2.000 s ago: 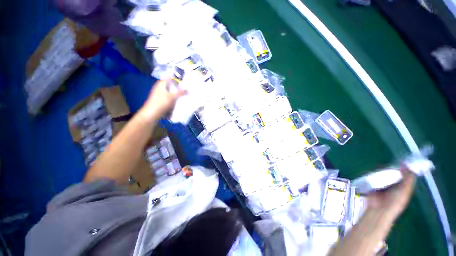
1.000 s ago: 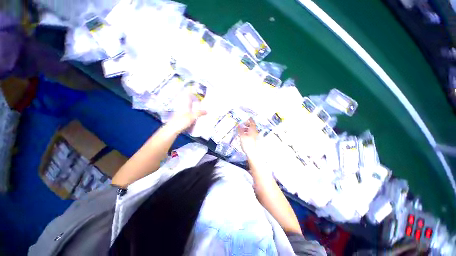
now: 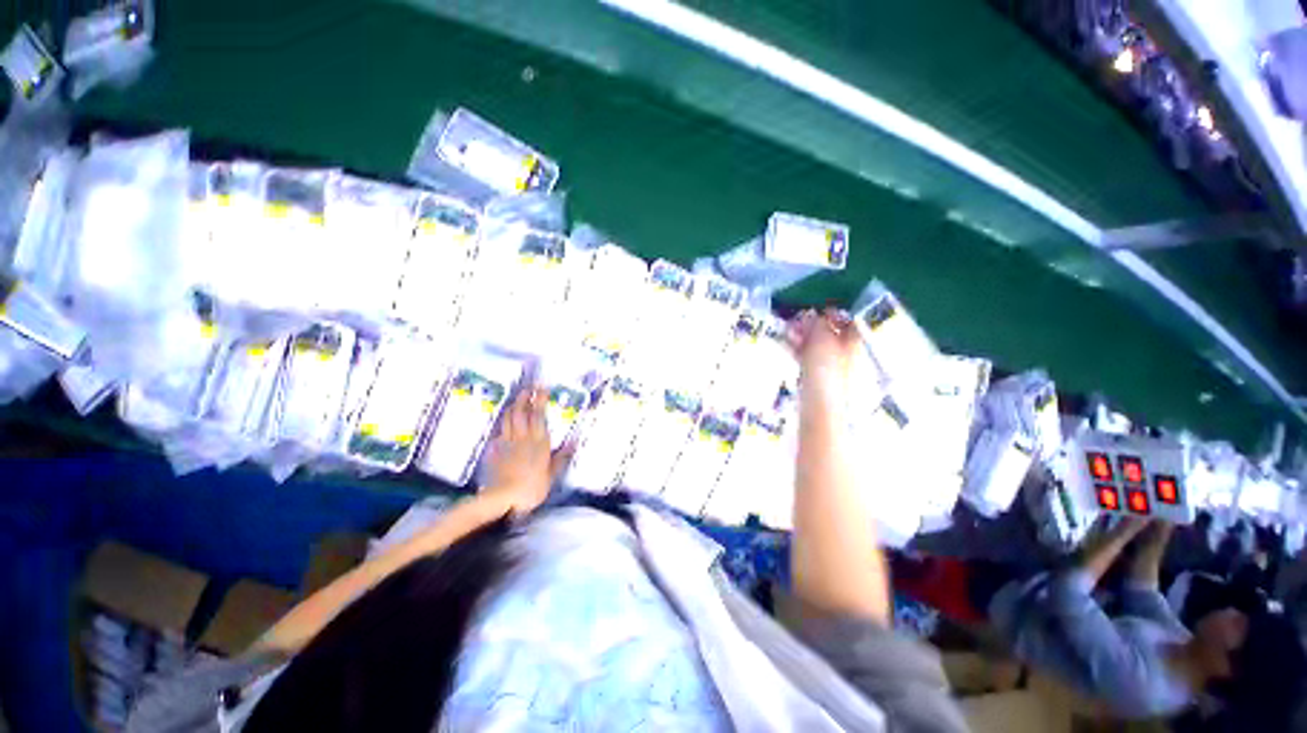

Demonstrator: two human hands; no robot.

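Note:
Flat white power bank units (image 3: pixel 459 423) with yellow and dark bands lie in overlapping rows along the bench; many are washed out by glare. Hazier bagged units (image 3: pixel 129 236) lie at the left end. My left hand (image 3: pixel 523 451) rests on units in the near row, fingers pointing away from me. My right hand (image 3: pixel 824 341) reaches over the rows to the units at their far edge, beside a tilted unit (image 3: pixel 896 332). Whether either hand grips a unit cannot be made out.
Behind the rows, bagged units lie on the green conveyor belt (image 3: pixel 645 158) with its white rail (image 3: pixel 860 100). A tester with red displays (image 3: pixel 1132 480) stands at the right, by another person's arms (image 3: pixel 1118 551). Open cartons (image 3: pixel 144 587) stand on the blue floor at lower left.
The view has turned, so the rows run more level across it. My hands have moved apart; my right hand has gone to the far edge of the rows. The tester shows more fully.

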